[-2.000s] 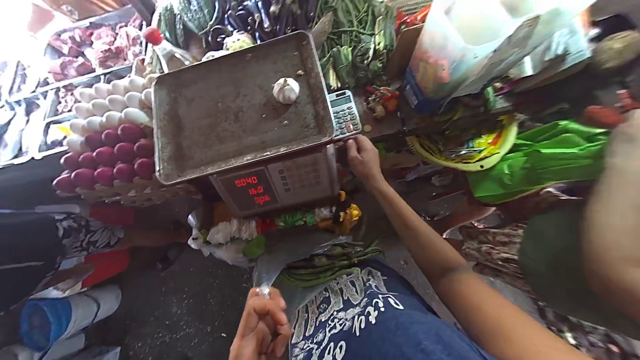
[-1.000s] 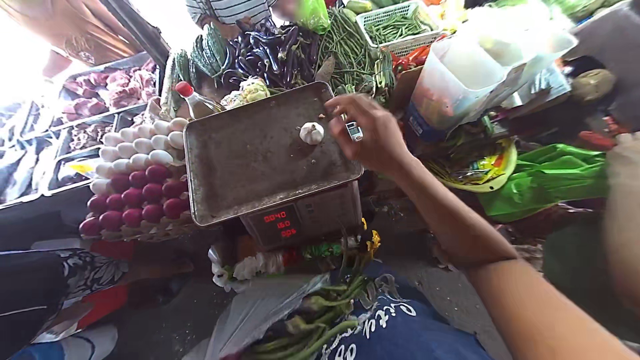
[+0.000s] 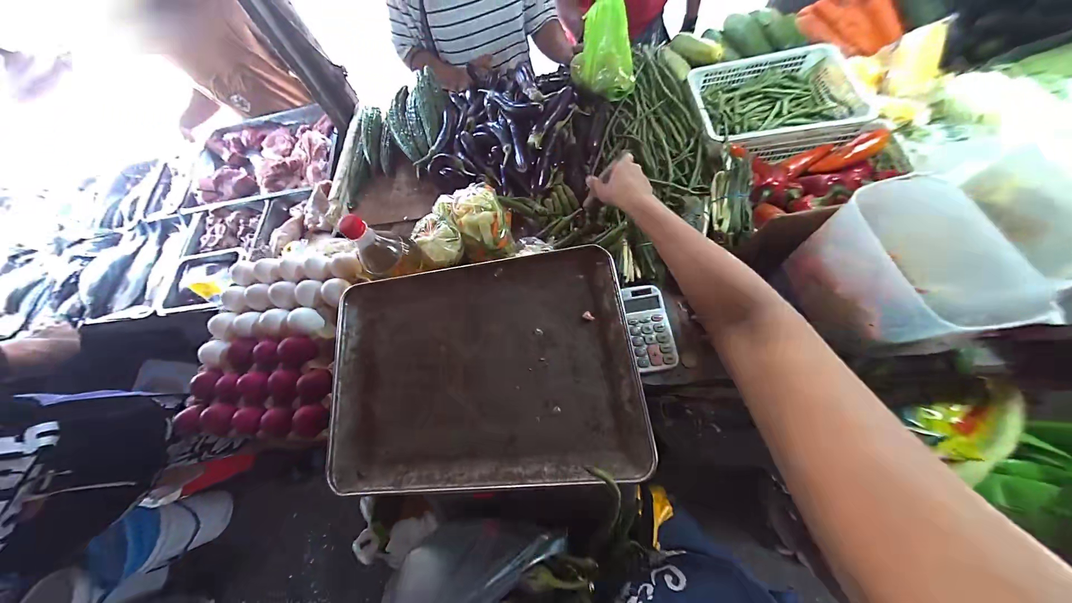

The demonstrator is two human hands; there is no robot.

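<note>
My right hand (image 3: 621, 182) reaches over the vegetables, between the purple eggplants (image 3: 519, 126) and the long green beans (image 3: 666, 126); its fingers are bent, and whether they hold anything cannot be told. Below it lies the metal pan of a weighing scale (image 3: 486, 377), bearing only small scraps. A calculator (image 3: 649, 328) rests against the pan's right edge. My left hand is out of view. At the bottom, a clear plastic bag (image 3: 477, 561) and green vegetables (image 3: 561, 578) lie near my blue shirt.
White and red eggs (image 3: 264, 377) and a red-capped bottle (image 3: 381, 247) stand left of the pan. Behind are bagged cut vegetables (image 3: 473, 222) and people. Right are red peppers (image 3: 804, 180), a white basket of beans (image 3: 708, 109) and a translucent plastic container (image 3: 904, 260). Meat trays (image 3: 226, 201) stand far left.
My right hand has moved from the garlic bulb on the scale pan forward to the vegetables. The garlic is gone from the pan. My left hand, seen two seconds ago, is out of view. The view has shifted.
</note>
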